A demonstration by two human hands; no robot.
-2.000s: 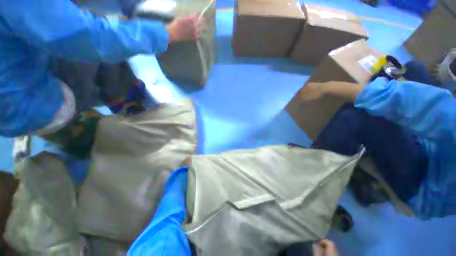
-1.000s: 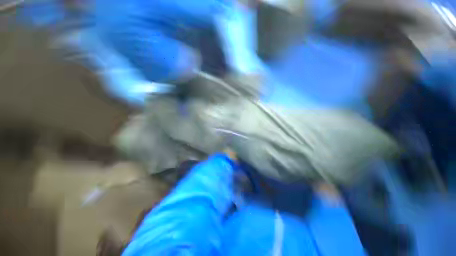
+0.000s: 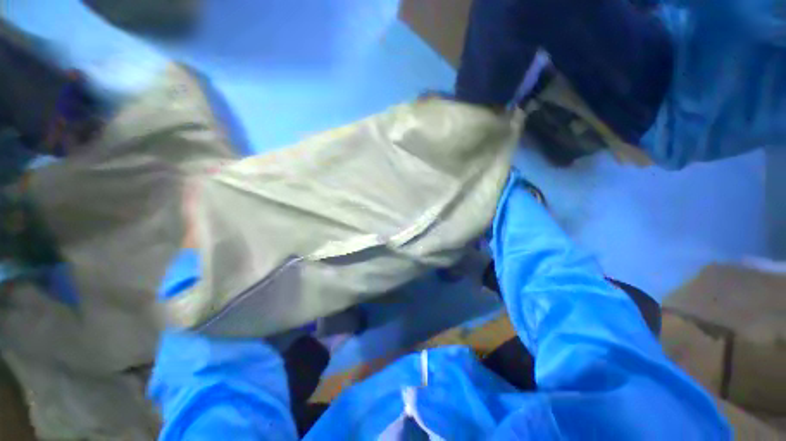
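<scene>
A grey-green woven sack [image 3: 345, 198] lies slanting across the space before my lap, creased, with a pale folded strip along its lower part. I cannot tell if anything is inside it. My left hand [image 3: 191, 211] is blurred at the sack's left end and grips that edge. My right sleeve reaches up to the sack's right end; my right hand is hidden there behind the cloth. Another wide grey-green sack [image 3: 112, 232] lies at left, beside and partly behind the first.
A person's dark-clad legs [image 3: 560, 52] and blue smock [image 3: 724, 77] are close at the upper right. Tan cartons [image 3: 724, 319] stand at the lower right. Glossy blue floor [image 3: 284, 103] shows beyond the sack. Another person's dark clothing is at the left edge.
The view swung left with heavy blur, then back and lower. The sack remains before me. My right forearm now reaches up to its right end; earlier, my right hand showed at its lower edge.
</scene>
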